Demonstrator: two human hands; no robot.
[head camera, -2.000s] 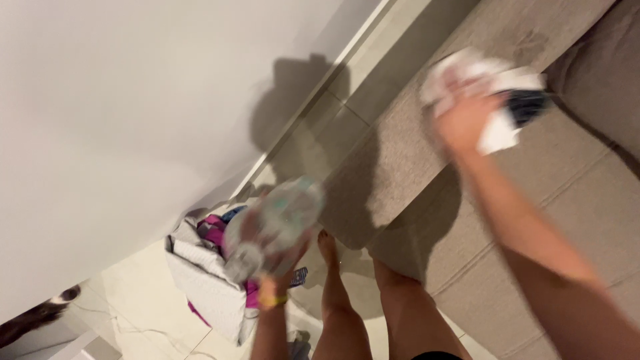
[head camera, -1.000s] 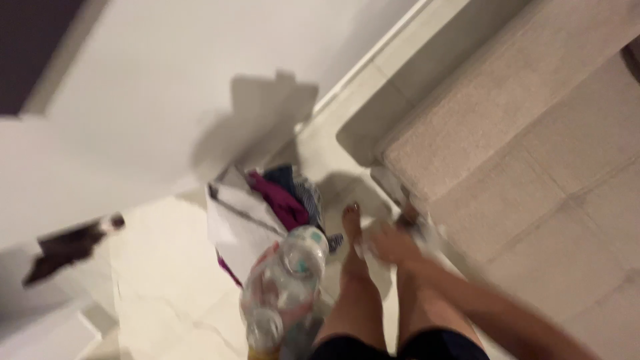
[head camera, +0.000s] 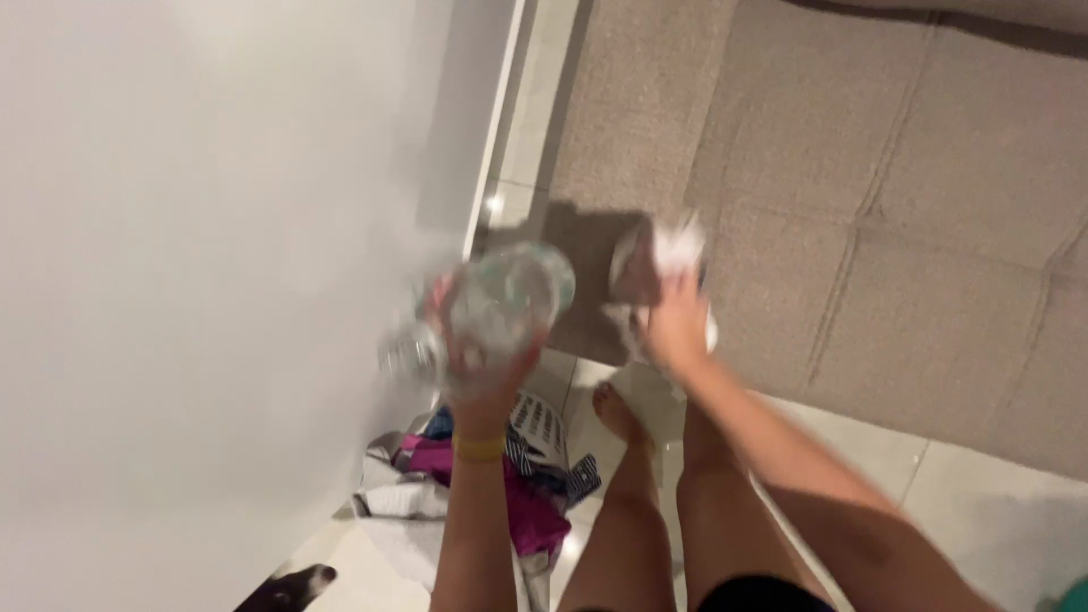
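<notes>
My left hand (head camera: 484, 357), with a yellow band at the wrist, grips a clear plastic bottle (head camera: 510, 293) in front of the pale wall; the bottle is blurred. My right hand (head camera: 680, 327) holds a bunched white cloth or paper (head camera: 680, 246) over the near left corner of a beige fabric-covered sofa seat (head camera: 816, 212). Another whitish and brownish part of the bundle shows left of my fingers, too blurred to name. Whether the bundle touches the fabric cannot be told.
A basket (head camera: 540, 425) heaped with clothes (head camera: 531, 510) stands by the wall (head camera: 255, 212), beneath my left forearm. An animal's dark head with a pale muzzle (head camera: 297, 586) shows at the lower left. My bare foot (head camera: 620, 412) is on the tiled floor (head camera: 858, 442).
My right hand has risen from beside my legs to over the beige seat's corner. My left hand has lifted the bottle from low by the clothes to in front of the wall. The view has shifted.
</notes>
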